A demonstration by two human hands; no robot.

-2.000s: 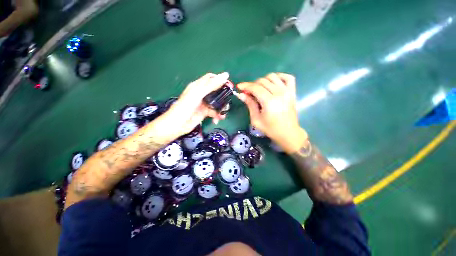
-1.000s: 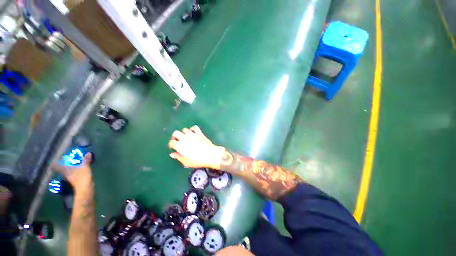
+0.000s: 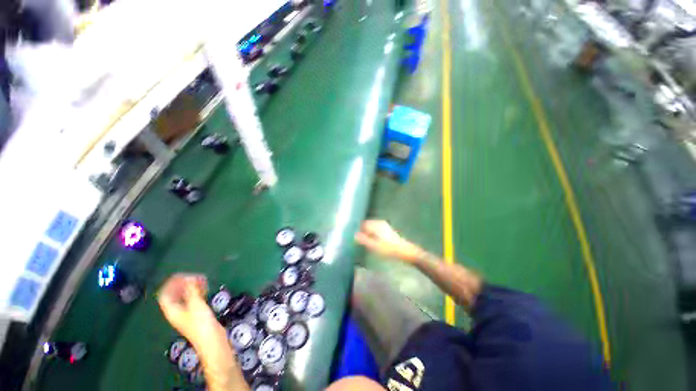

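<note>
A heap of round black units with pale discs (image 3: pixel 278 318) lies on the green belt (image 3: pixel 229 252) in front of me. My left hand (image 3: pixel 183 296) is blurred at the heap's left side; nothing can be made out in it. My right hand (image 3: pixel 384 239) is over the belt's right edge, fingers curled, blurred; whether it holds anything is unclear. A unit with pink-purple light (image 3: pixel 132 235) and one with blue light (image 3: pixel 108 275) stand along the belt's far left side. Another unit with a small red light (image 3: pixel 77 351) lies at lower left.
A white post (image 3: pixel 246 122) slants down over the belt. More black units (image 3: pixel 185 190) line the belt's left side. A blue stool (image 3: pixel 406 136) stands beside the belt's right edge. Yellow lines (image 3: pixel 447 153) run along the green floor. Blue squares (image 3: pixel 41 258) lie on a white surface at left.
The view has swung up along the line. My left hand has left the blue-lit unit and moved towards the heap. My right hand has moved from above the belt to its right edge.
</note>
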